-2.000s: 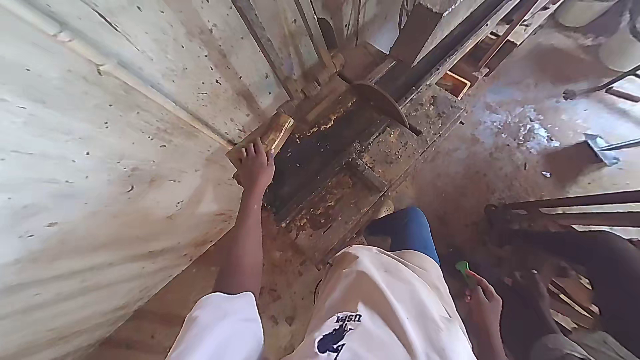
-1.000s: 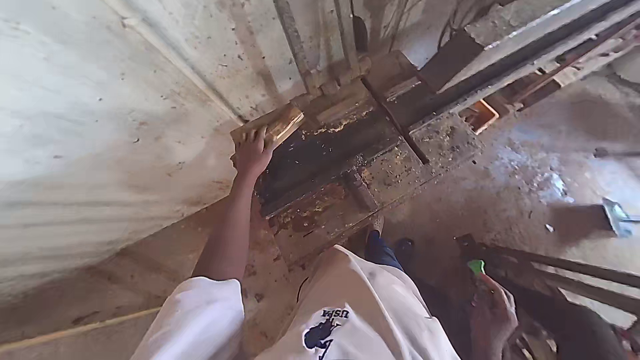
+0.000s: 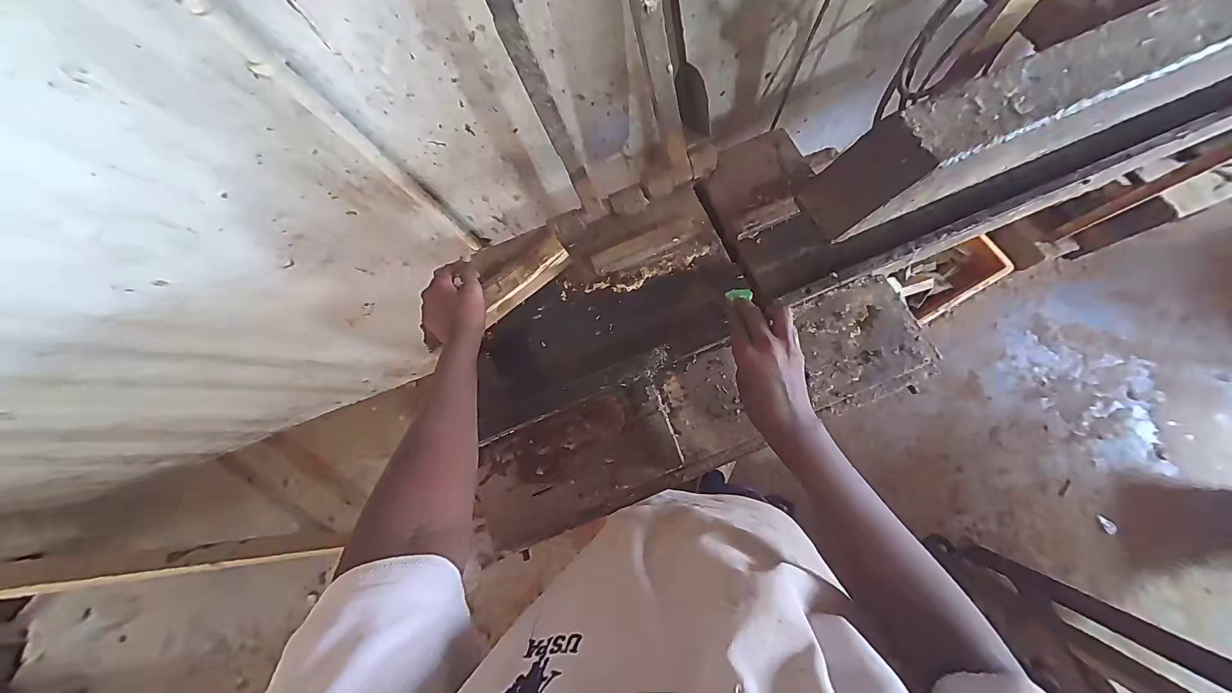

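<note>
My left hand (image 3: pixel 454 306) grips the near left end of a wooden block (image 3: pixel 531 274), which lies at the wall side of a worn, dirty wooden workbench (image 3: pixel 587 448). My right hand (image 3: pixel 770 371) is over the right part of the bench, fingers closed around a small green object (image 3: pixel 739 295); only its tip shows, and its kind cannot be told. Between the hands runs a dark, flat channel (image 3: pixel 606 322) with bits of debris along its upper edge. A thin dark strip (image 3: pixel 717 226) crosses the bench just beyond the green tip.
A pale, stained wall (image 3: pixel 241 241) rises at left. A long metal beam (image 3: pixel 1049 144) extends to the upper right. An orange bin (image 3: pixel 972 279) with scraps sits beside the bench. Dark bars (image 3: pixel 1088 597) stand at lower right, above a dusty floor (image 3: pixel 1039 423) with a whitish patch.
My right hand has moved from low at the right side up over the bench, with the green object in it. My left hand stays at the wooden block.
</note>
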